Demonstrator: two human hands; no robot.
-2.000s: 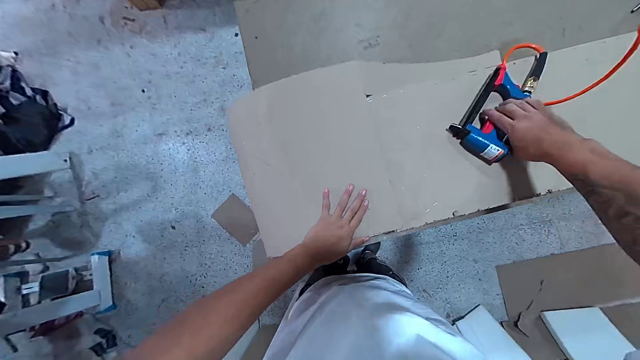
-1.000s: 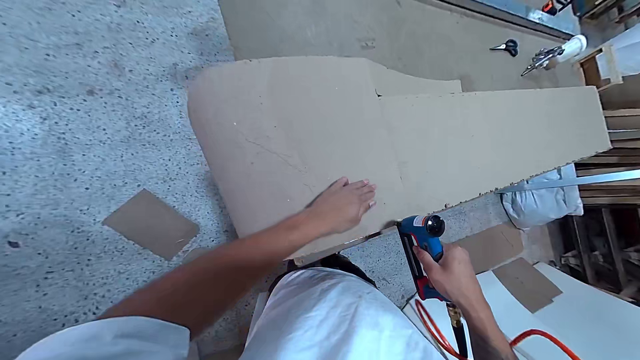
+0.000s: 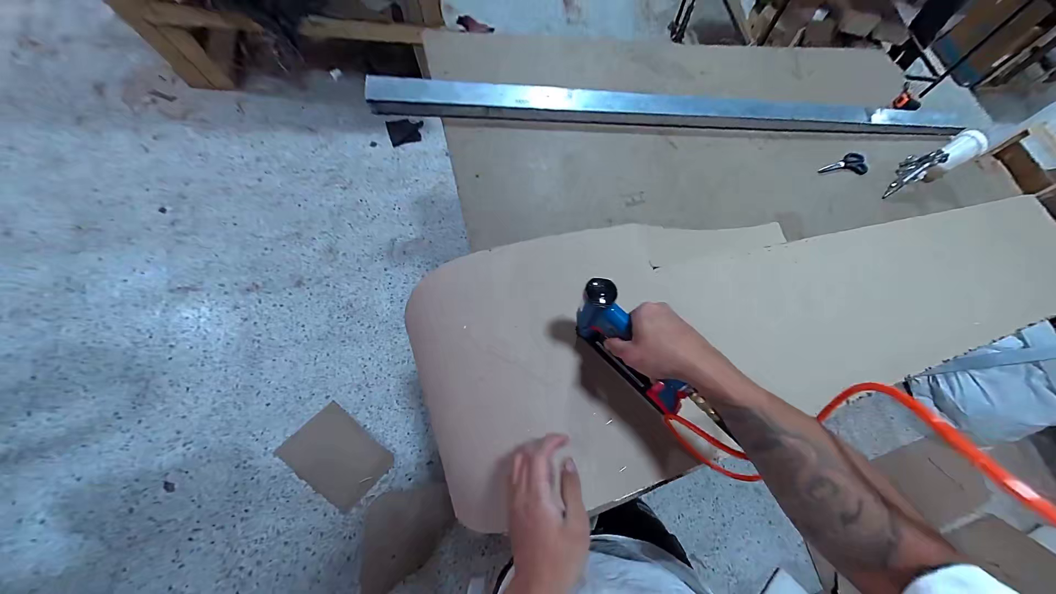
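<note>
My right hand (image 3: 660, 342) grips a blue and black pneumatic stapler (image 3: 606, 320) over the middle of a large cardboard panel (image 3: 495, 355) with a rounded left end. An orange air hose (image 3: 932, 417) runs from the tool's handle off to the right. Near the panel's lower left edge, my left hand (image 3: 546, 503) rests with its fingers on the cardboard and holds nothing. A few staples show in the panel between the two hands. Whether the stapler's nose touches the board cannot be told.
Behind the panel lies a larger flat board (image 3: 561, 177) bearing a long metal bar (image 3: 627, 106), scissors (image 3: 843, 164) and a white cylinder (image 3: 964, 148) with a metal tool beside it. A wooden frame (image 3: 194, 49) stands at the top left. A square cardboard scrap (image 3: 334, 455) lies on the floor.
The stapler, in my right hand, has moved from the panel's near edge to over its middle. My left hand has shifted toward the rounded end. The view has swung considerably.
</note>
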